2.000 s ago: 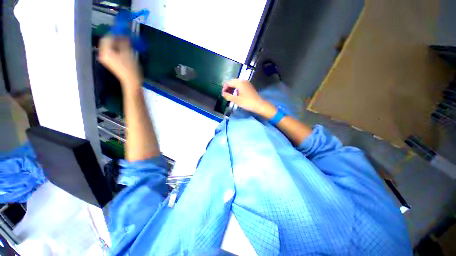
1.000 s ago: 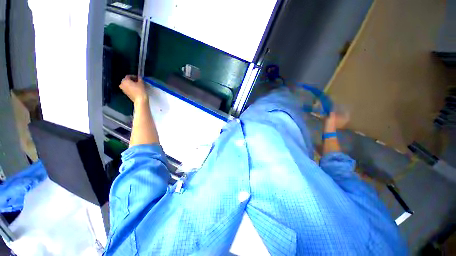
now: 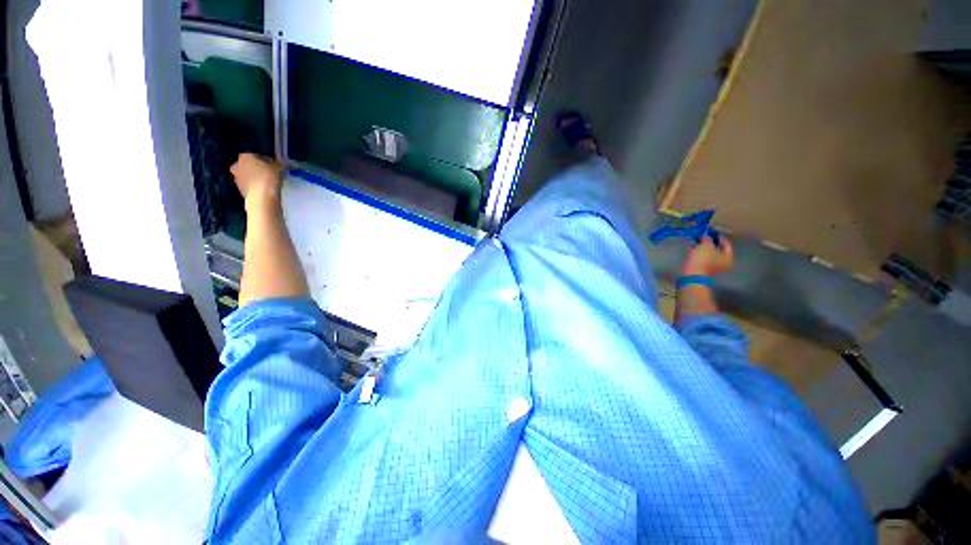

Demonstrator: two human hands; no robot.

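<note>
A white-topped unit (image 3: 357,261) with a blue strip along its edge lies on the line in front of me. My left hand (image 3: 258,179) is at its far left corner, fingers bent down past the edge; their grip is hidden. My right hand (image 3: 708,256), with a blue wristband, is out to the right above the floor, closed on a bunched blue strap (image 3: 685,227). A second white-topped unit (image 3: 415,37) lies further along, cut off by the top edge.
A green bed (image 3: 426,122) with a small pale item lies between the units. A metal side rail (image 3: 509,176) runs beside me. A white shelf (image 3: 107,138) and black box (image 3: 138,346) are left. A tan-topped pallet (image 3: 809,149) is right. A foot (image 3: 575,130) shows on the floor.
The blue strap was by my left hand at first; it is now in my right hand, which has swung out to the right. My left hand came down to the unit's corner.
</note>
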